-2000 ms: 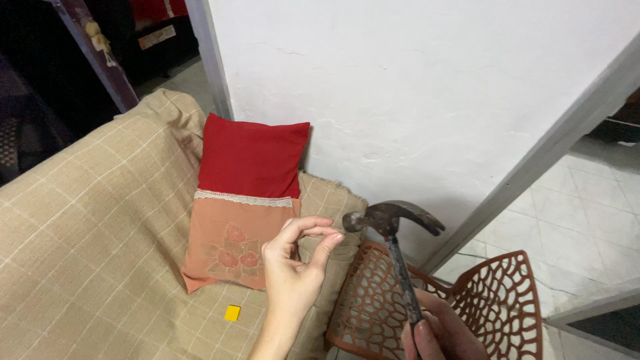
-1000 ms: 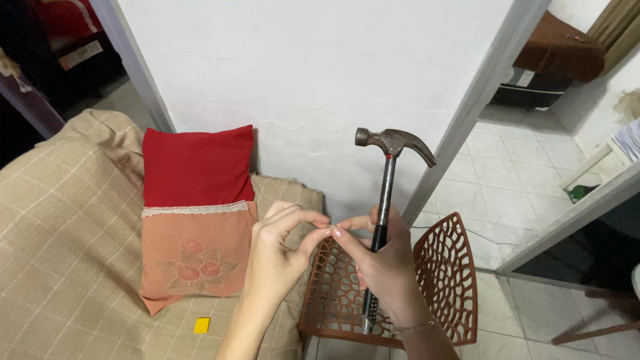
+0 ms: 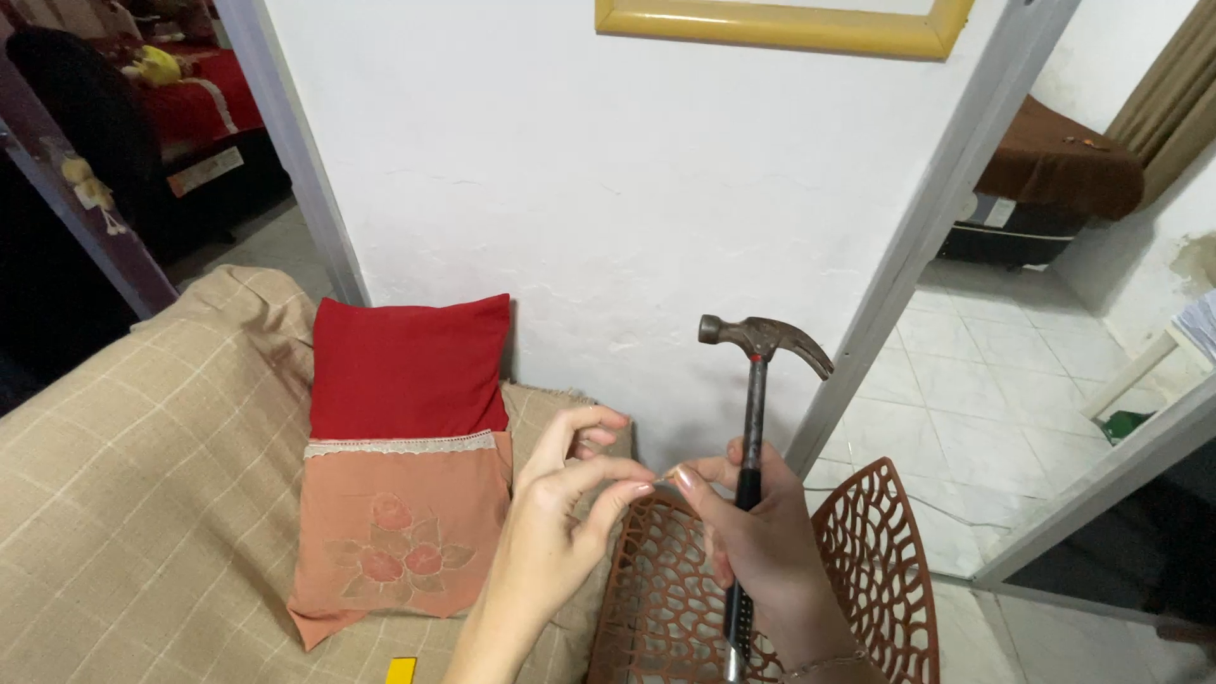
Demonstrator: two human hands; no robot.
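A claw hammer [image 3: 755, 408] with a metal head and black grip stands nearly upright in my right hand [image 3: 760, 532], its head up and its striking face pointing left. The thumb and forefinger of the same hand meet those of my left hand [image 3: 570, 513] around a tiny thin item [image 3: 663, 477], perhaps a nail, too small to tell. Both hands are in front of the white wall [image 3: 589, 209], over the gap between the sofa and a brown plastic chair with a lattice pattern [image 3: 883, 551].
A sofa with a beige checked cover [image 3: 142, 456] fills the left, bearing a red and peach cushion [image 3: 408, 380] and a small yellow object [image 3: 401, 670]. A yellow picture frame [image 3: 779, 27] hangs above. Doorways with grey frames [image 3: 950, 190] flank the wall.
The hammer has turned from tilted to nearly upright in my right hand. My hands, apart at first, have come together at the fingertips. The view has shifted upward, bringing in the picture frame.
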